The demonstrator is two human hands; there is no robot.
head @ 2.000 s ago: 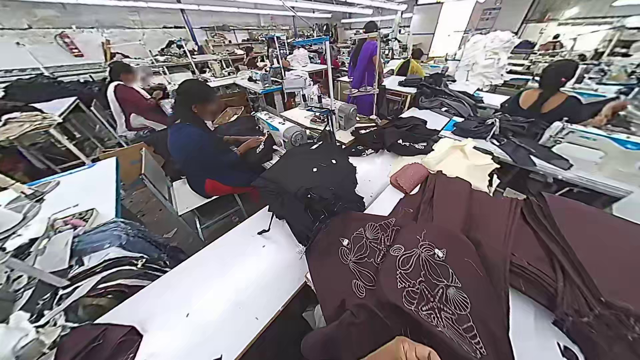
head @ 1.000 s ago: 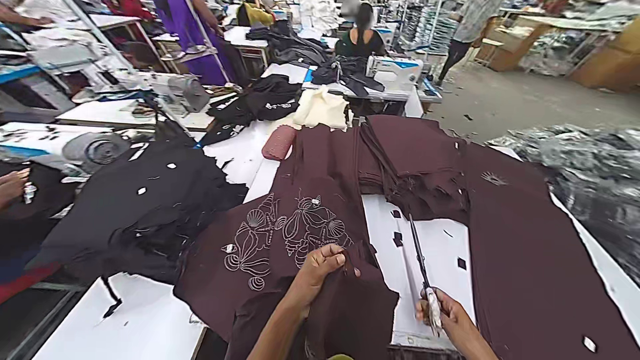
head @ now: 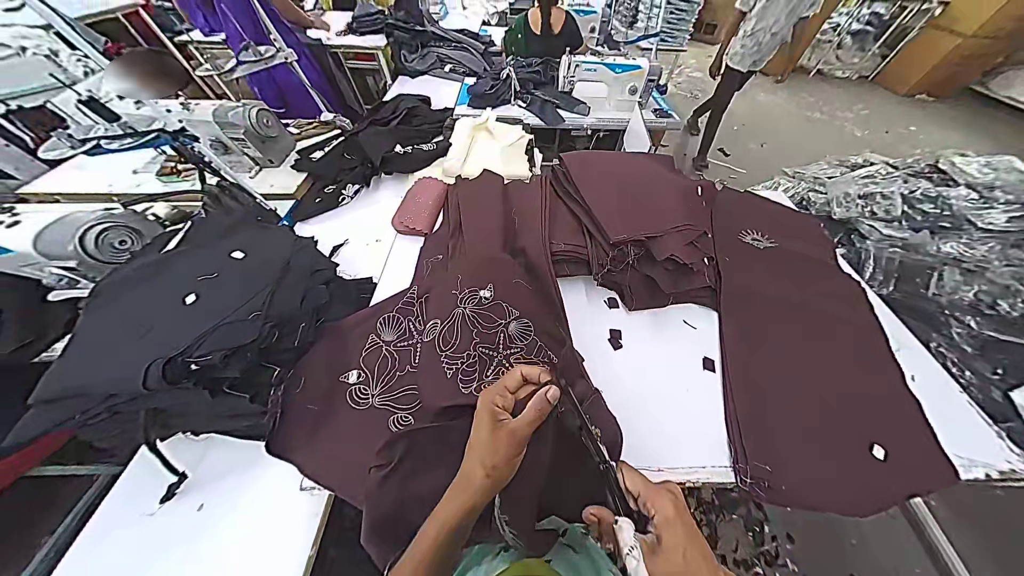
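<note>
My left hand (head: 512,424) pinches the edge of a maroon fabric piece (head: 472,272) embroidered with pale shells and starfish, which hangs over the table edge toward me. Beside it on the right, my right hand (head: 656,520) grips a pair of scissors (head: 596,448), its handle wrapped in white cloth. The blades point up and left, close to the fingers of my left hand; whether they touch the fabric is hard to tell. A stack of maroon panels (head: 632,196) lies behind, and another maroon panel (head: 792,352) with a small motif lies at the right.
Dark fabric (head: 200,320) is heaped at the left. A pink scalloped item (head: 420,206) and cream cloth (head: 490,148) lie beyond. Small dark scraps (head: 614,338) dot the white table (head: 664,400). Plastic-wrapped bundles (head: 944,232) fill the right. Sewing machines and several people are farther off.
Scissors in my right hand have moved left from over the white tabletop to beside my left hand. Two seconds ago the view faced farther left, with only part of one hand showing.
</note>
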